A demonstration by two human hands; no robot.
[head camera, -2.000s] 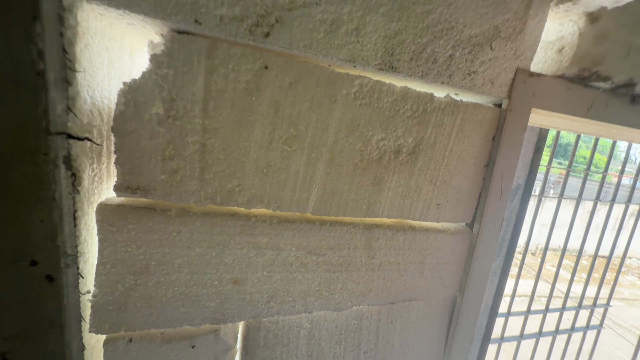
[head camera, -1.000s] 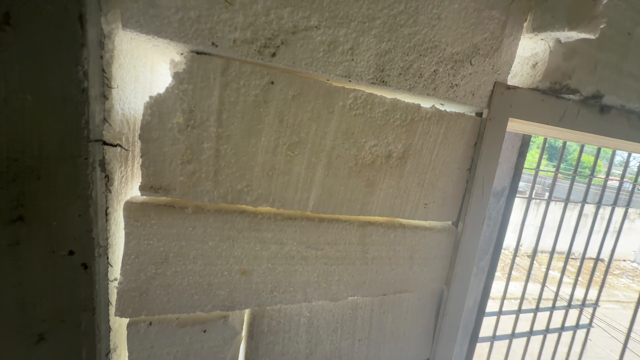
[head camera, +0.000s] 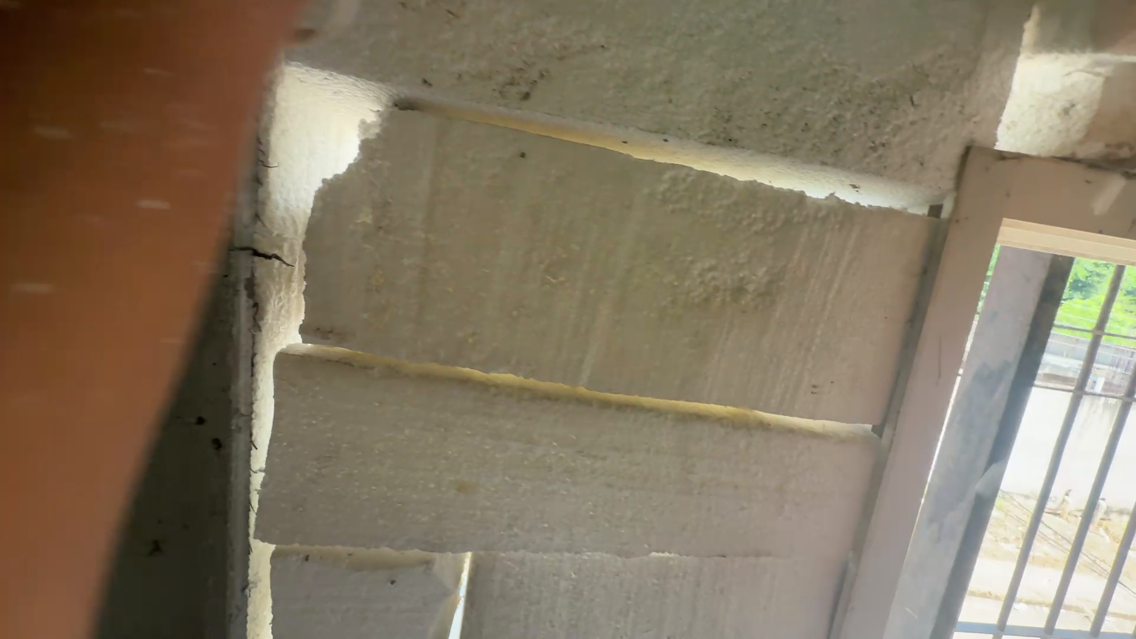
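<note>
A large, blurred stretch of bare skin fills the left side of the head view, very close to the camera; it looks like part of an arm, but no fingers show and I cannot tell which arm. Neither of my hands can be made out. Behind it stands a wall of rough pale blocks, with a wide block point(head camera: 586, 266) in the middle and another block point(head camera: 568, 461) below it. Light comes through the gaps between them. The upper block's left end is jagged.
A dark post or wall strip point(head camera: 177, 532) runs up the left, beside a cracked pale edge point(head camera: 275, 204). At the right stands a window frame point(head camera: 914, 355) with metal bars point(head camera: 1065, 444); a sunlit yard, a wall and greenery lie beyond it.
The blurred skin has come into view at the left, covering much of the dark strip. The wall blocks look unchanged.
</note>
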